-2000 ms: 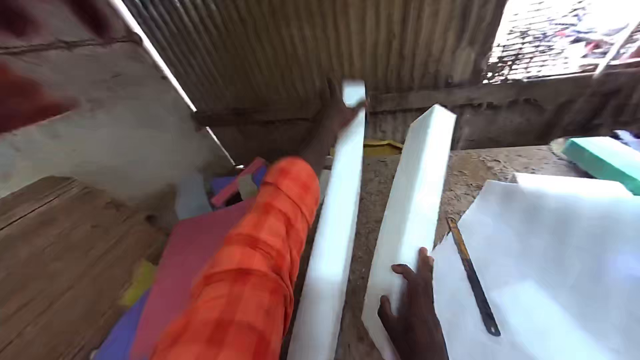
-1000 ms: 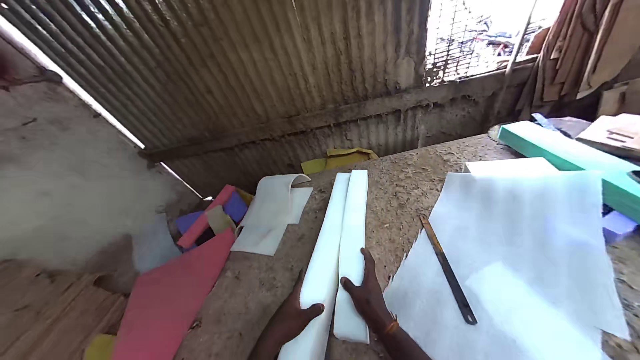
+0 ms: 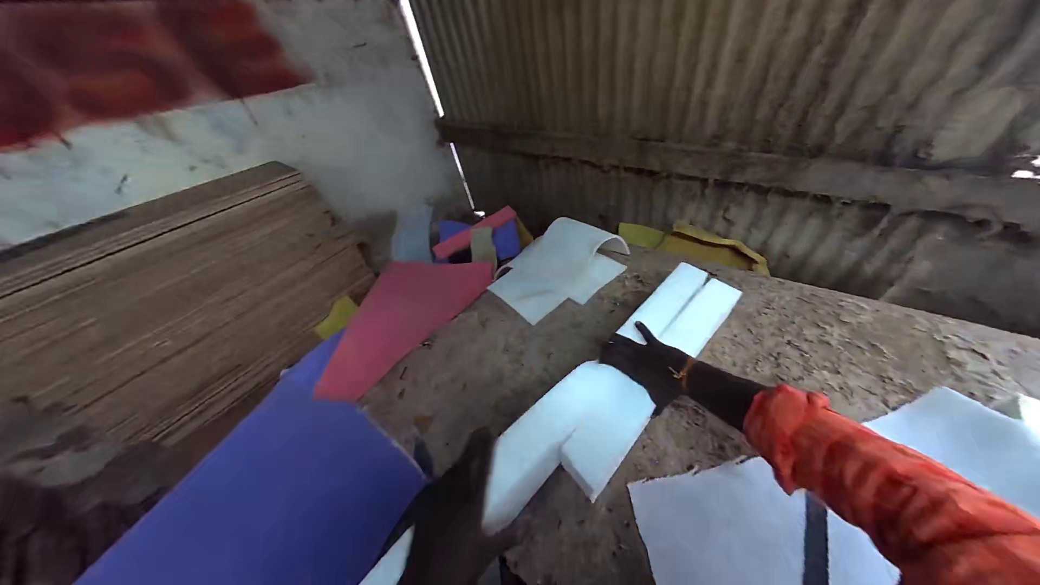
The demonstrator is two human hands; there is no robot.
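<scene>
Two long white foam strips [image 3: 561, 414] lie side by side on the rough work surface, one reaching farther toward me. My right hand [image 3: 646, 366] rests across both strips with its fingers spread, an orange band at its wrist. At the near end my left hand [image 3: 455, 512], blurred, is over the longer strip; its grip cannot be made out. To the right lie white foam sheets [image 3: 723, 520], with a dark saw blade [image 3: 816, 540] partly hidden under my orange sleeve [image 3: 894, 479].
A blue sheet [image 3: 284, 479] and a red sheet [image 3: 406, 325] lie on the left, beside a stack of brown boards [image 3: 162, 301]. Curled white sheets [image 3: 552, 264] and yellow pieces [image 3: 707, 248] are near the corrugated metal wall [image 3: 731, 89].
My right hand has moved from the near part of the strips to farther along them. One strip now reaches nearer to me than the other. The view has swung left.
</scene>
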